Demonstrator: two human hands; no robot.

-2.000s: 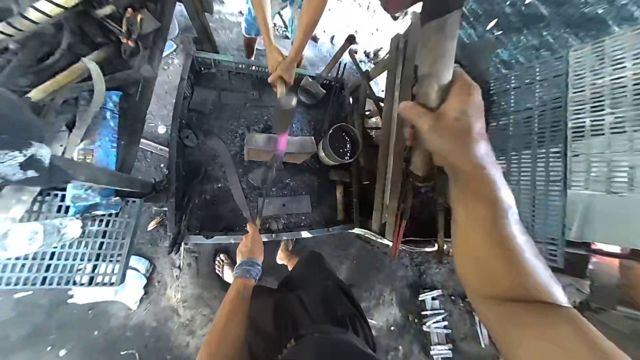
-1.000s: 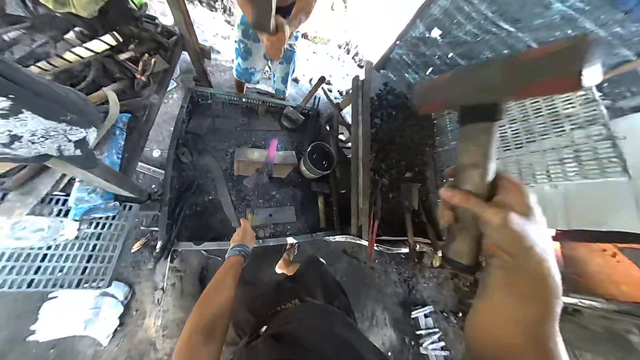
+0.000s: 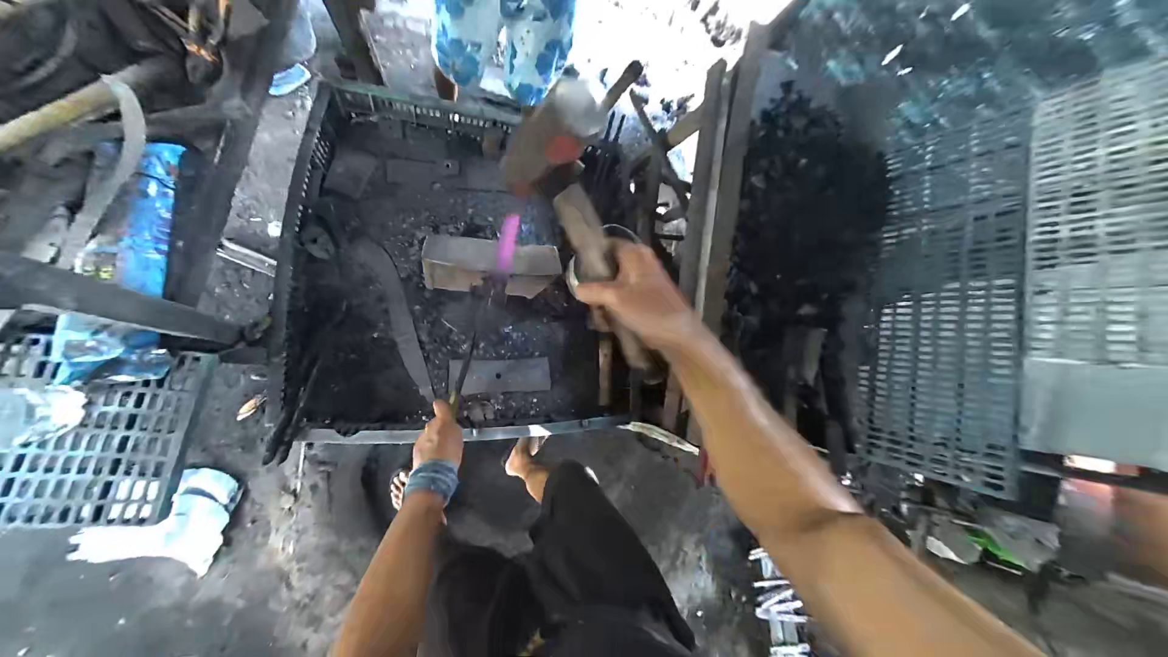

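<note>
My left hand (image 3: 440, 438), a blue band at its wrist, grips the handles of long dark tongs (image 3: 468, 358). At their far end a pink-glowing piece of hot metal (image 3: 508, 242) lies across a rectangular metal anvil block (image 3: 447, 260). My right hand (image 3: 634, 297) is closed around the wooden handle of a sledgehammer (image 3: 577, 219). The blurred hammer head is beyond the block, above the far part of the work bed. A flat metal plate with a hole (image 3: 520, 375) lies nearer me. The hammer and my right hand partly hide a round container (image 3: 620, 234).
The dark work bed has a raised rim (image 3: 383, 436). Upright boards (image 3: 716, 201) stand along its right side, with black charcoal (image 3: 789, 228) beyond. Plastic crates (image 3: 944, 365) are at the right, another (image 3: 119, 474) at the left. Another person's patterned shorts (image 3: 502, 41) show across the bed.
My right hand has swung the sledgehammer from the right side over to the bed. My left hand still holds the tongs. The other person's hands, seen earlier across the bed, are out of clear sight.
</note>
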